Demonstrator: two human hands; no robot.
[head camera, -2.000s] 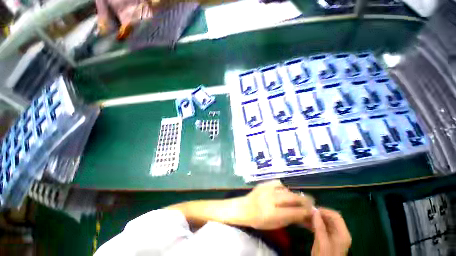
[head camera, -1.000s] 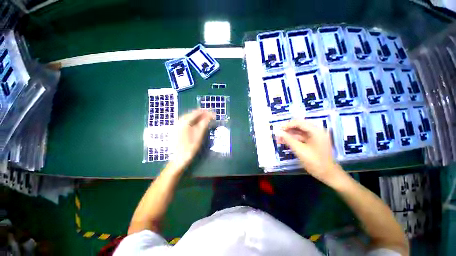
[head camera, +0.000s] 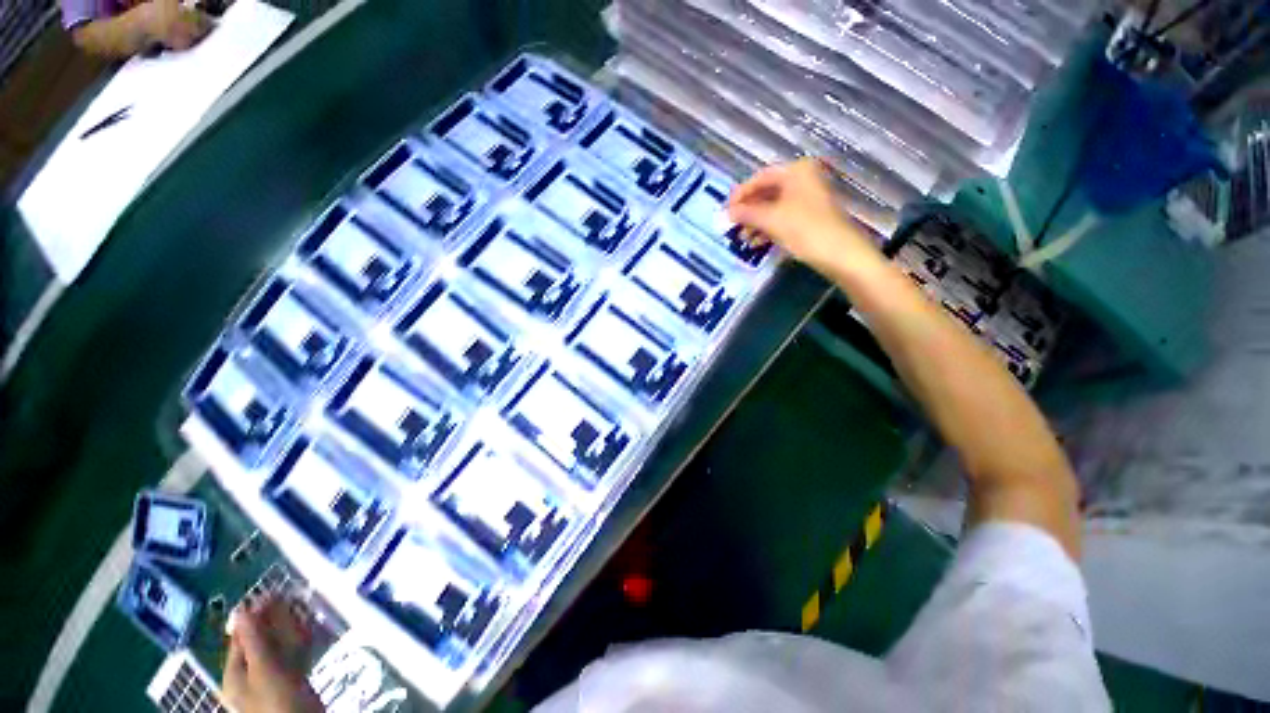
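Observation:
The blister tray (head camera: 223, 467) lies on the green bench, with rows of blue-edged units with white centres and black blocks. My right hand (head camera: 794, 209) is over the unit at the tray's far right corner, fingertips pinched together; whether a small piece is between them is too small to tell. My left hand (head camera: 265, 662) is low at the left, over the smaller dark-piece sheet (head camera: 286, 585), partly hiding it; its hold is unclear. Part of the long label sheet (head camera: 181, 685) shows beside it. Two loose units (head camera: 173, 529) lie left of the tray.
Stacked blister trays (head camera: 836, 84) lie beyond the tray. Shiny clear film (head camera: 355, 683) lies near my left hand. Another person's hand (head camera: 174, 24) rests by a paper sheet (head camera: 139, 139) with a pen. A green box-like object (head camera: 1114, 279) stands at right. Yellow-black tape (head camera: 843, 564) marks the floor.
The view has turned to the right. My right hand has moved from the tray's near left part to its far right corner. My left hand remains near the small sheets.

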